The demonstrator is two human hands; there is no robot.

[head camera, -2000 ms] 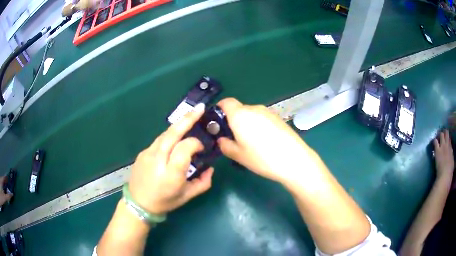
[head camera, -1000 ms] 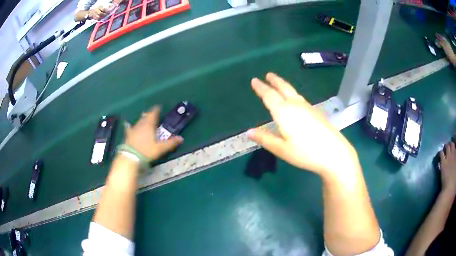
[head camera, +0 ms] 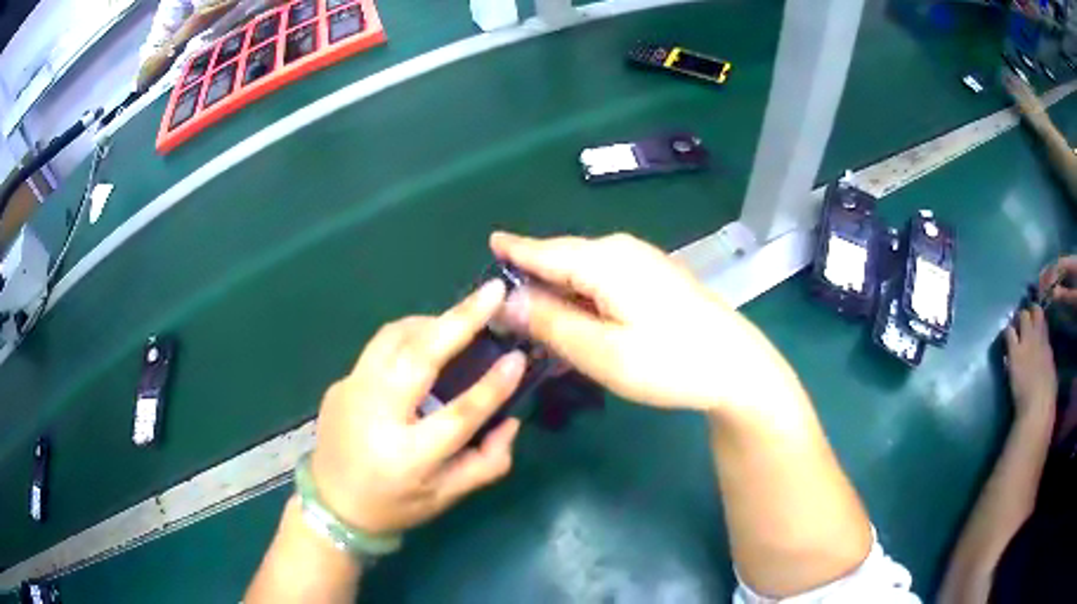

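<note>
A black phone unit point(head camera: 478, 363) is held back side up between my hands, above the rail and near bench. My left hand point(head camera: 413, 419) is closed around its lower end, with the fingers lying over its back. My right hand point(head camera: 614, 313) grips its upper end, with fingertips over the top of the back. My fingers hide most of the phone, including the round part. A dark ragged-edged patch of small black parts point(head camera: 569, 401) lies on the bench below my right hand.
The green belt point(head camera: 319, 248) carries a phone point(head camera: 644, 157), a yellow-trimmed phone point(head camera: 679, 61) and phones at left. Right are a metal post point(head camera: 805, 118), grouped waiting phones point(head camera: 933, 277) and another person's hands point(head camera: 1031, 354). A red tray point(head camera: 266, 59) is at the far side.
A second ago my hands were apart, the left over a phone on the belt and the right empty. Now both are together on a phone. The belt phones have shifted left.
</note>
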